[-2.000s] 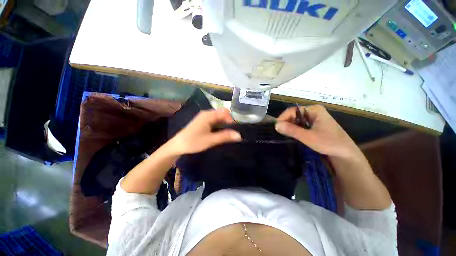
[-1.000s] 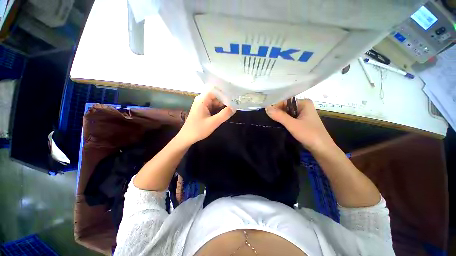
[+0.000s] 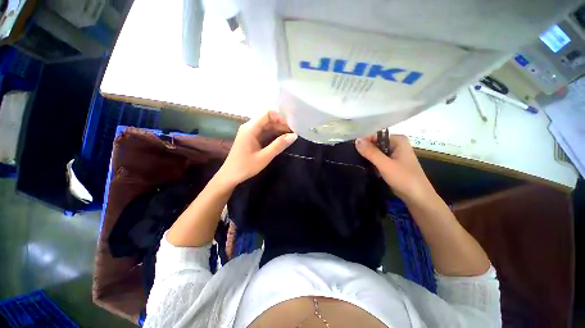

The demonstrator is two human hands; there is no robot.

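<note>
A black garment piece [image 3: 314,198] hangs from the sewing machine head [image 3: 359,70] down to my lap, with a pale stitch line across its upper part. My left hand [image 3: 260,147] pinches its upper edge left of the head's lower end. My right hand [image 3: 391,160] pinches the edge on the right side and also holds dark thread snips [image 3: 383,141] against the fingers. The white head hides the needle area and the cloth's top edge.
The white table [image 3: 173,77] has a wooden front edge. A pen [image 3: 513,100], a control panel [image 3: 545,57] and papers [image 3: 564,115] lie at the right. A brown-lined crate [image 3: 128,192] with black cloth stands at my left, another brown lining [image 3: 519,237] at my right.
The machine head now covers the silver arm end seen two seconds ago. Both hands have moved up to the head's lower end with the cloth, showing more of the stitch line.
</note>
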